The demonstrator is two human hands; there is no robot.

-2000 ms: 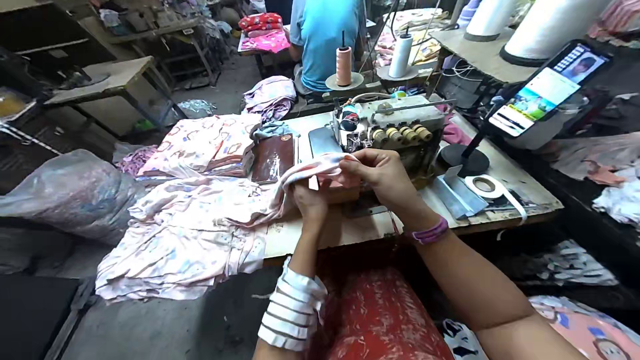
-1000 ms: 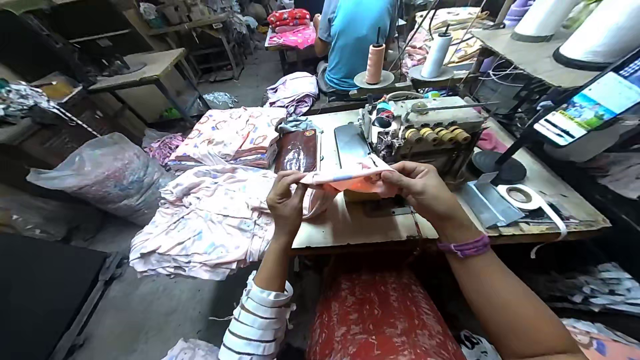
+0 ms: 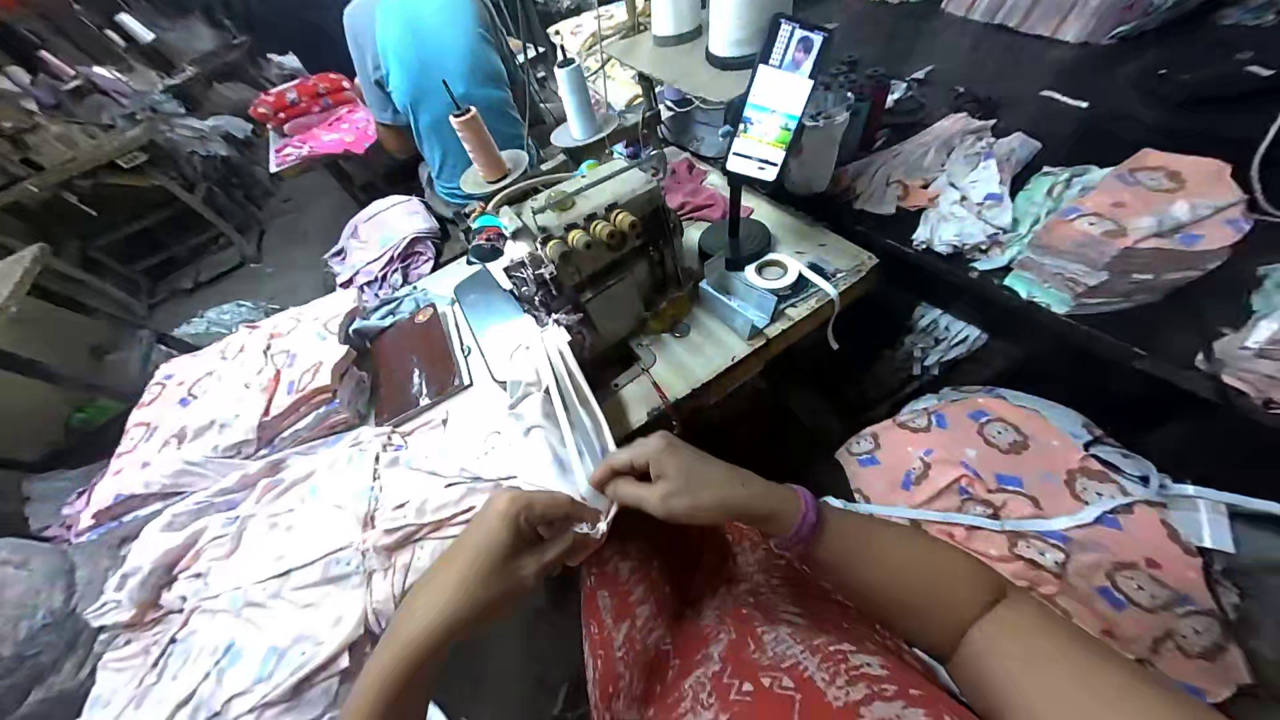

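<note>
Both hands pinch the near end of a pale fabric piece (image 3: 560, 420), just above my red patterned clothing. My left hand (image 3: 535, 540) has its thumb and fingers closed on the cloth's corner. Against the cloth's right edge, my right hand (image 3: 675, 480), with a purple band at the wrist, grips from above. From there the cloth stretches away to the needle area of an overlock sewing machine (image 3: 600, 250), where its far end lies. Whether the presser foot holds that end cannot be told.
Printed fabric piles (image 3: 230, 370) lie left, beside a brown flat box (image 3: 415, 365). A phone on a stand (image 3: 770, 110) and a roll of white tape (image 3: 773, 271) are right of the machine. Peach printed cloth (image 3: 1040, 530) lies at right. A person in blue (image 3: 440, 80) sits beyond.
The cloth, earlier held up between both hands before the machine, now stretches from the machine toward me. Both hands have come down and nearer my lap. The view has turned right.
</note>
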